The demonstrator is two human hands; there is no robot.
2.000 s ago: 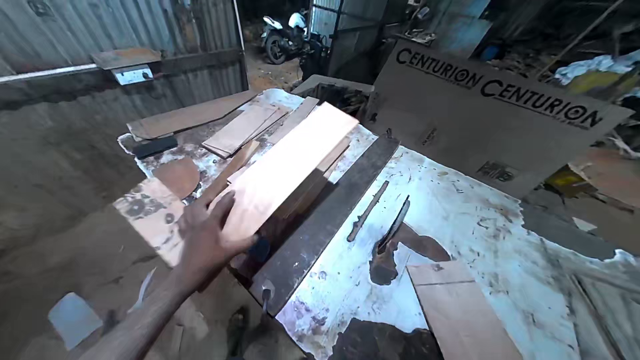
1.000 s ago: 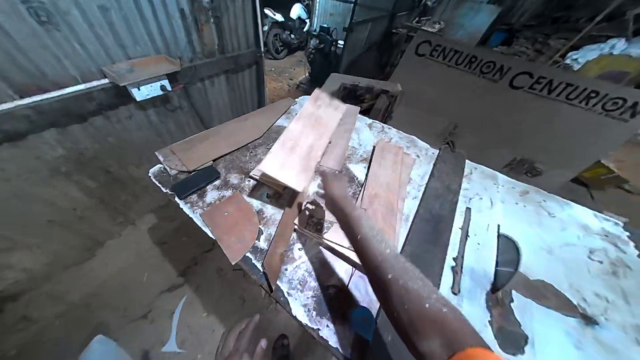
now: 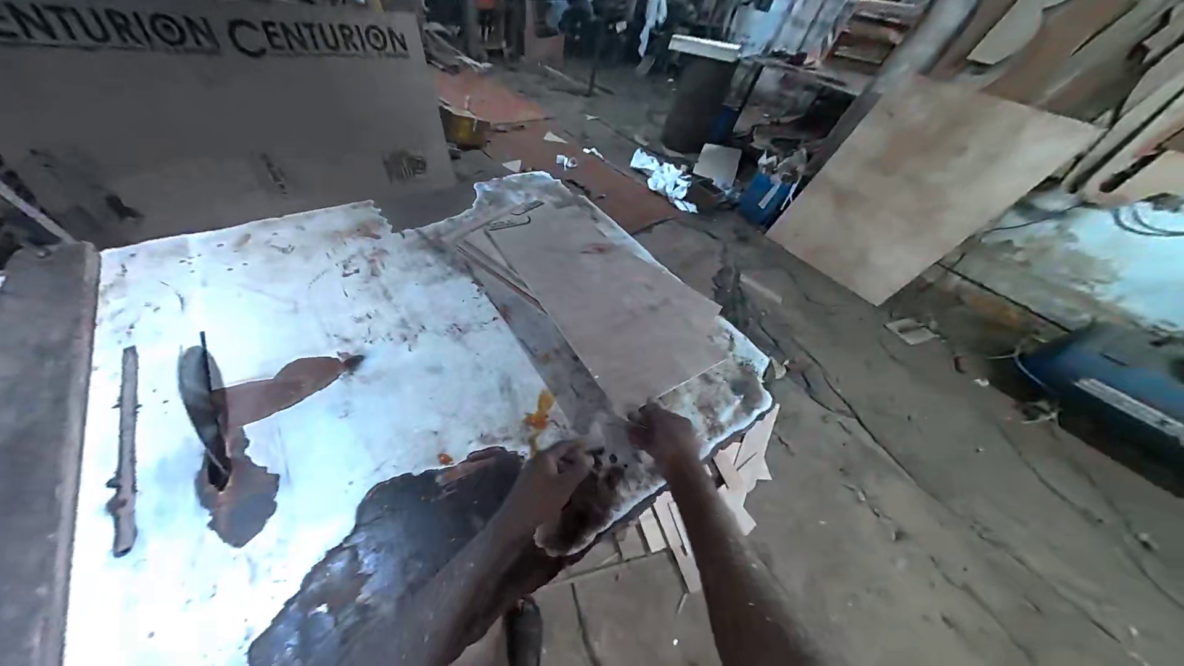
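My left hand [image 3: 558, 474] is over the near right part of the worktable [image 3: 324, 277], fingers curled; I cannot tell if they hold anything. Just right of it, my right hand [image 3: 664, 433] is at the near edge of a thin wooden sheet [image 3: 615, 296], with its fingertips partly hidden. The sheet lies flat along the table's right side, with narrow strips [image 3: 504, 273] by its left edge. A dark, thin curved piece [image 3: 205, 412] and a rough stick [image 3: 126, 453] are on the white, stained tabletop to the left.
A dark board [image 3: 42, 416] lies at the far left. A large printed panel [image 3: 231, 120] stands behind the table. Cut wood pieces [image 3: 680, 527] are below the table's near right edge. A plywood sheet [image 3: 925, 185] leans at the right, near a blue container [image 3: 1110, 398].
The view has swung far to the right. My right hand, earlier over the pale boards on the table's left side, is now by the thin sheet on the right, with my left hand beside it.
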